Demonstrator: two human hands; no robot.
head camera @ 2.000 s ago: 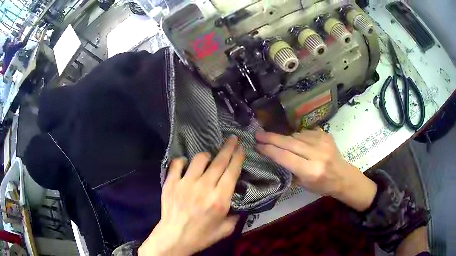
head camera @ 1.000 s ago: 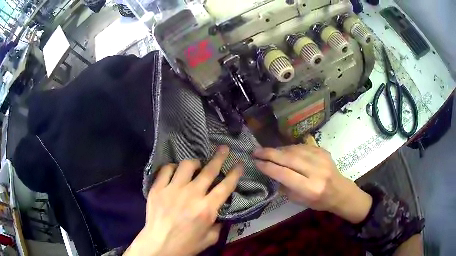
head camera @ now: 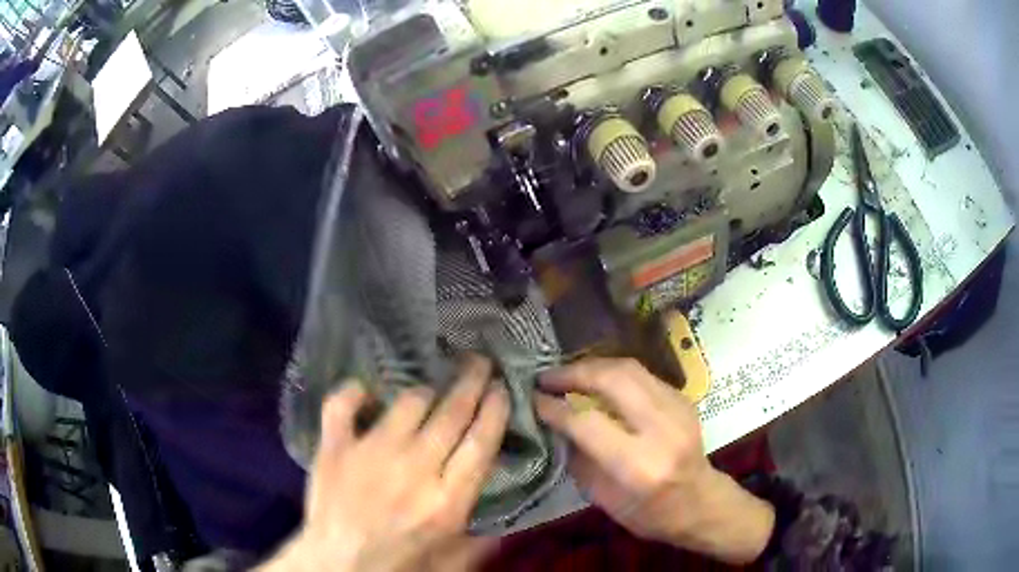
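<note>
The grey striped piece (head camera: 386, 246) lies in front of the overlock machine (head camera: 626, 89), its upper part beside the presser foot area (head camera: 497, 251). The dark navy garment body (head camera: 212, 257) is heaped to the left, with a pale overlocked edge between them. My left hand (head camera: 408, 464) rests on the striped cloth with fingers spread, slightly blurred. My right hand (head camera: 631, 447) pinches the right edge of the striped cloth between thumb and fingers, below the brownish flap (head camera: 581, 307).
Black-handled scissors (head camera: 874, 251) lie on the white table (head camera: 782, 369) to the right. The yellow tray (head camera: 684, 355) shows below the machine front. Dark lint is scattered around. A dark slotted plate (head camera: 907, 95) sits at the upper right.
Both hands and the striped cloth have moved down and left, away from the needle area. The garment has shifted left. More of the yellow tray and brownish flap shows.
</note>
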